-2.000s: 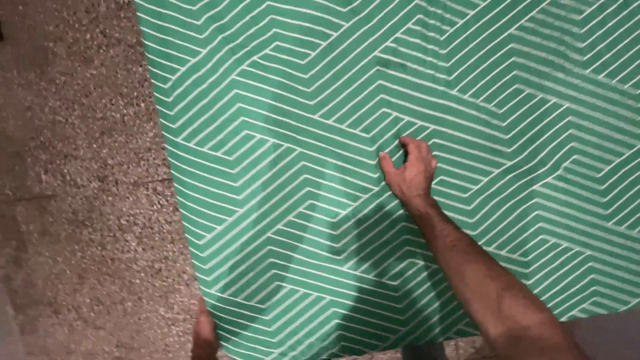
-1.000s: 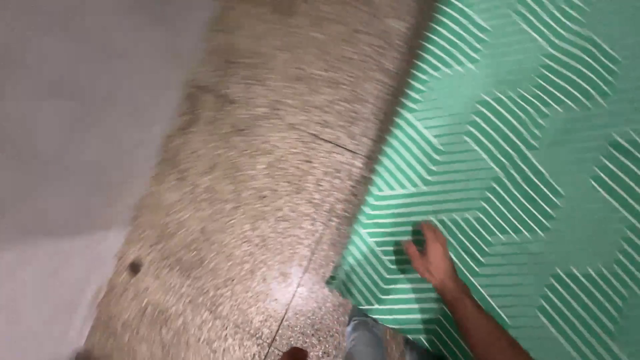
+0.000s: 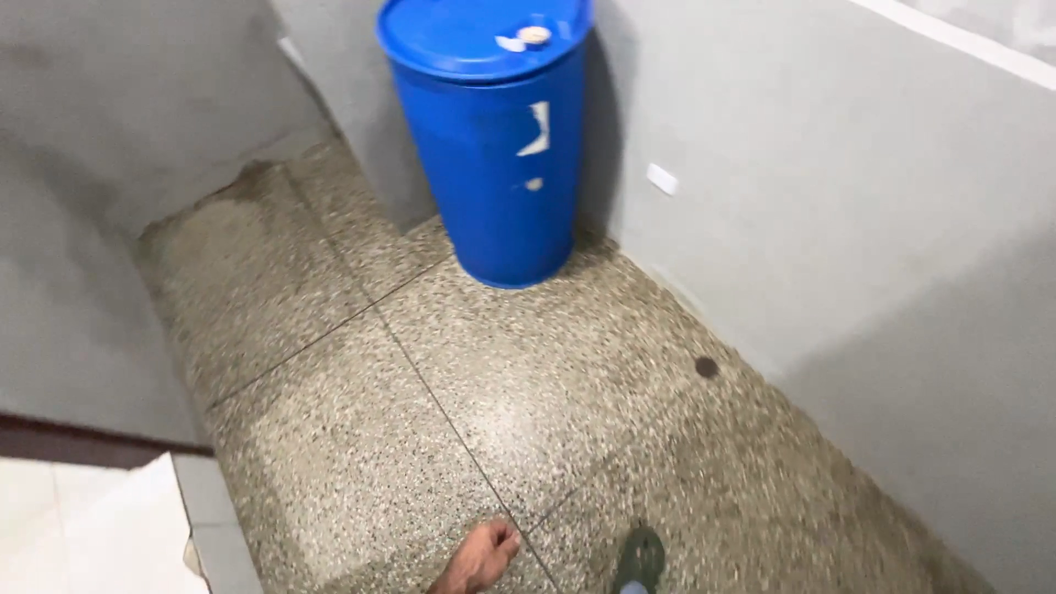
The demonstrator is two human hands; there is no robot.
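At the bottom centre of the head view is my left hand [image 3: 483, 554], its fingers curled in, with nothing seen in it. It is over the speckled terrazzo floor [image 3: 462, 388]. My right hand is out of view. A shod foot [image 3: 640, 559] shows at the bottom edge, to the right of the hand. Farther ahead a blue plastic drum [image 3: 503, 165] with a closed lid stands upright on the floor by the walls. The drum bears torn white label scraps.
A grey wall [image 3: 825, 165] runs along the right, with a small white plate [image 3: 662, 179] on it. More grey wall [image 3: 74, 313] is on the left. A small dark round spot [image 3: 706, 367] marks the floor. White tiles [image 3: 91, 528] lie at the lower left.
The view has swung away from the green patterned cloth, which is no longer in sight. Earlier a hand was over that cloth; now one curled hand is above the bare floor.
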